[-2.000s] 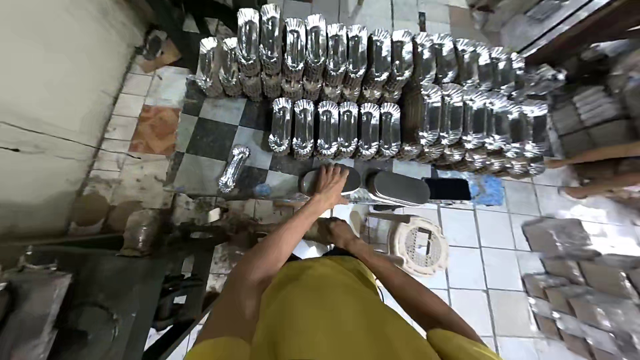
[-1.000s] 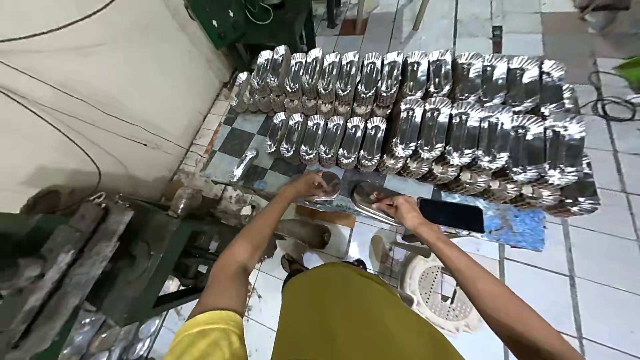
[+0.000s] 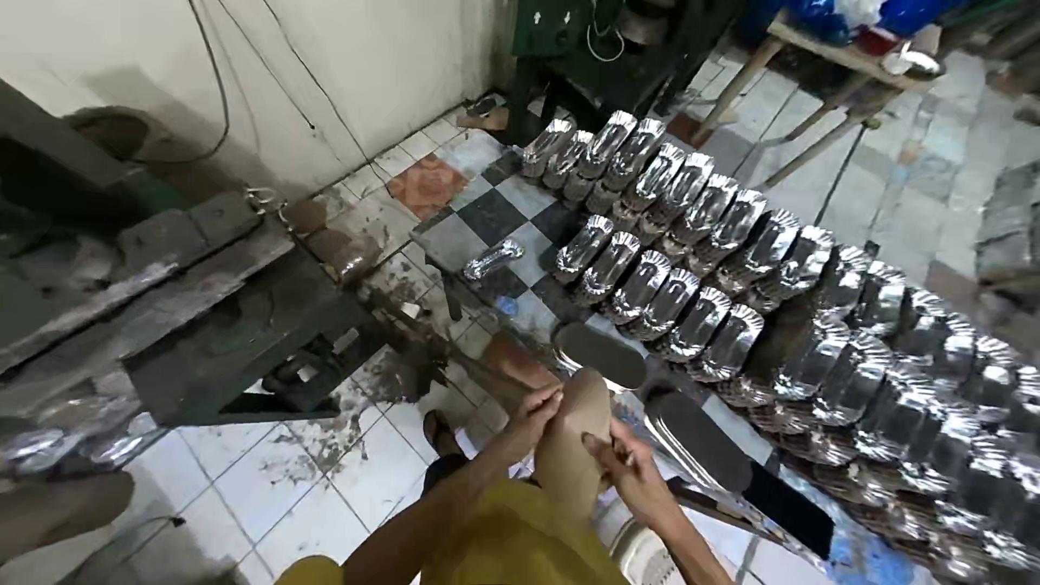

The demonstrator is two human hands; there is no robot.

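A smooth, tan, elongated piece with a rounded end (image 3: pixel 575 431), its material unclear, is between my two hands. My left hand (image 3: pixel 532 418) pinches its left edge, while my right hand (image 3: pixel 632 467) holds its right edge with thumb and fingers. Just beyond my hands lies a stack of flat oval sheets (image 3: pixel 603 357), dark on top with bright edges. A second oval stack (image 3: pixel 700 439) is right of it, with a black smartphone (image 3: pixel 788 508) against its near right end. Rows of stacked, crimped foil trays (image 3: pixel 691 321) fill the table behind.
A single narrow foil piece (image 3: pixel 494 258) lies on the checkered tabletop (image 3: pixel 491 215). Dark metal machinery (image 3: pixel 236 325) stands at left. A white plastic stool (image 3: pixel 642 552) is below my right hand. Behind the trays stands a wooden table (image 3: pixel 853 61) bearing blue bags.
Both hands have moved off the two oval stacks, back toward my body and together, and now hold the tan piece between them. The view has turned left.
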